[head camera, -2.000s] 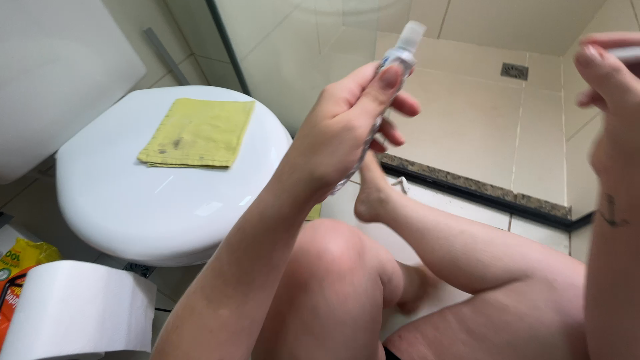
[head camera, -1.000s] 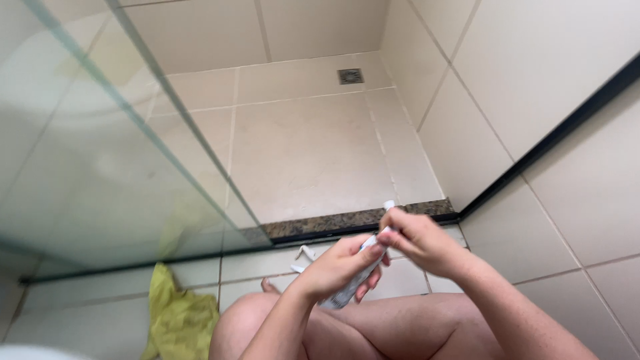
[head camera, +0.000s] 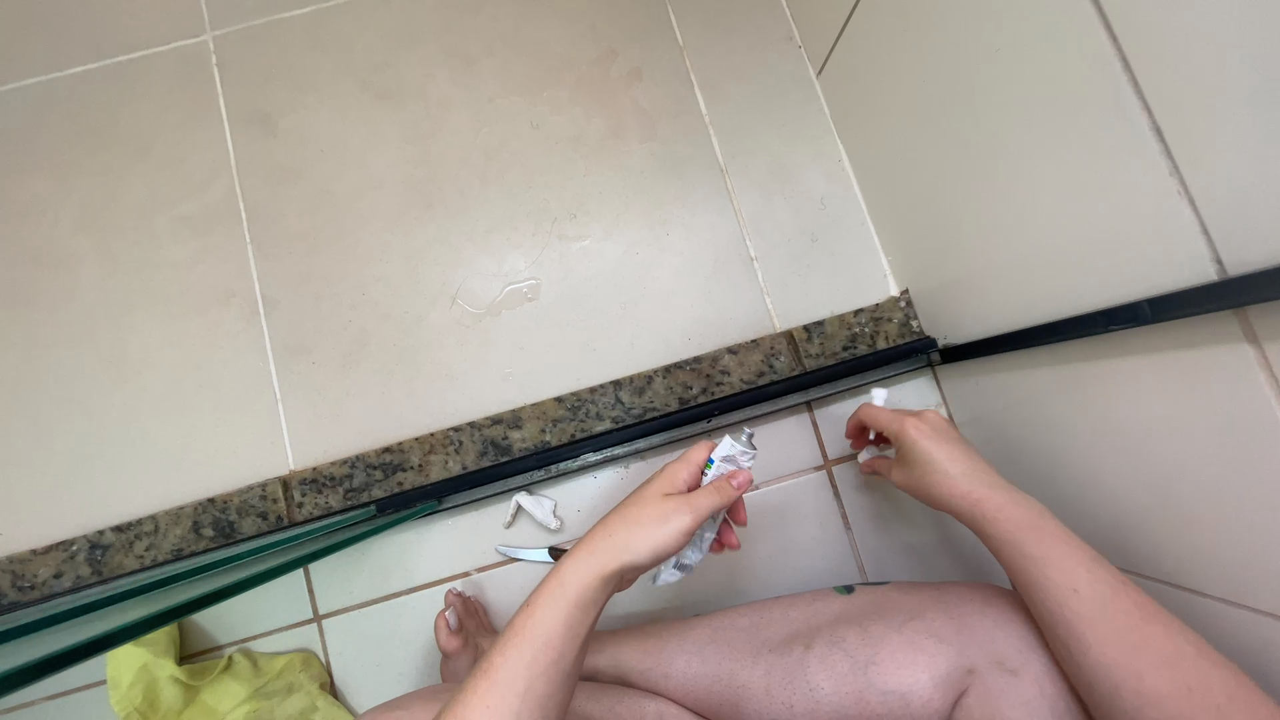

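My left hand (head camera: pixel 665 510) is closed around a crumpled metal squeeze tube (head camera: pixel 708 510) that bears print; its bare threaded neck points up and away from me. To the right, my right hand (head camera: pixel 915 450) pinches a small white plastic piece (head camera: pixel 877 412), which looks like a cap or nozzle, between thumb and fingers. On the floor left of my left hand lie a crumpled white scrap (head camera: pixel 535 510) and a knife (head camera: pixel 528 553) with a curved blade, its handle partly hidden by my forearm.
A granite threshold (head camera: pixel 560 410) with a dark metal track (head camera: pixel 680 408) crosses in front of me. Glass door panels (head camera: pixel 200 590) stand at left, above a yellow-green cloth (head camera: pixel 215 680). Beyond lies the shower floor with a small wet patch (head camera: pixel 510 295). A tiled wall (head camera: pixel 1020 150) rises at right.
My hands were together at the tube a second ago; now they are apart, with the white piece off the tube and in my right hand. The view has shifted down toward the threshold.
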